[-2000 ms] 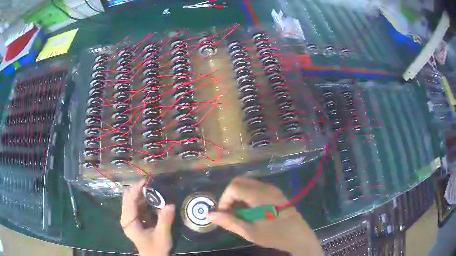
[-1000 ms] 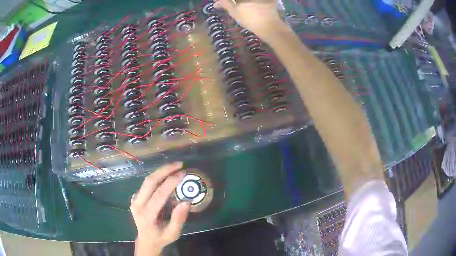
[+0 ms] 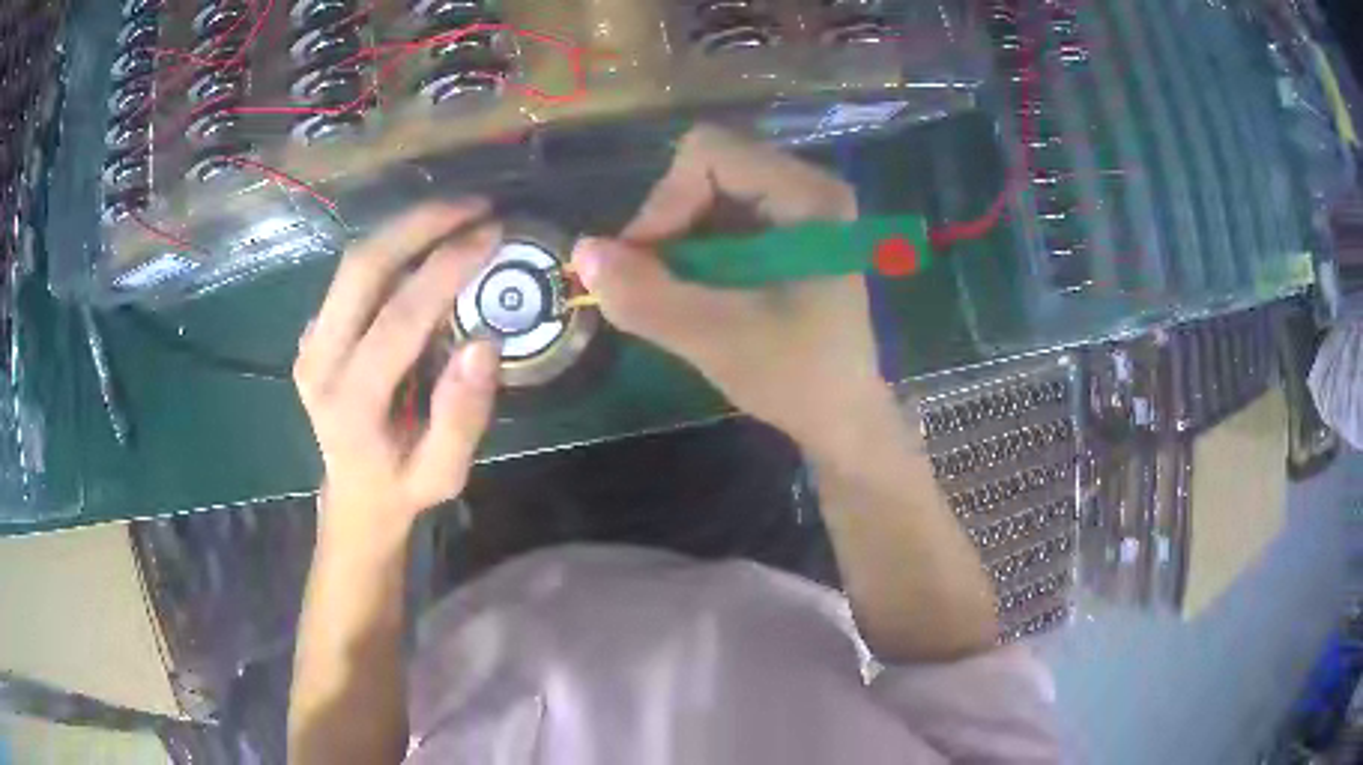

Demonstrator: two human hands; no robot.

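Observation:
A round white and silver disc [image 3: 510,304] with black rings lies at the round brass-gold fixture [image 3: 556,362] near the bench's front edge. My left hand [image 3: 401,336] holds the disc between fingers above and thumb below. My right hand [image 3: 740,284] holds a thick green probe [image 3: 792,254] with a red end, its thin yellowish tip at the disc's right edge. A red cable [image 3: 987,227] curves away from the probe's red end. Whether the tip touches the disc is too small to tell.
The main clear tray [image 3: 359,224] with rows of dark discs and red wires lies beyond my hands. A ribbed tray [image 3: 1181,194] is at the right. Filled trays [image 3: 994,493] sit low at the right. A thin grey tool [image 3: 108,374] lies at the left.
The view has tilted down towards my body. My right hand has come back from the far tray rows to the disc and now holds the green probe. My left hand stays at the disc.

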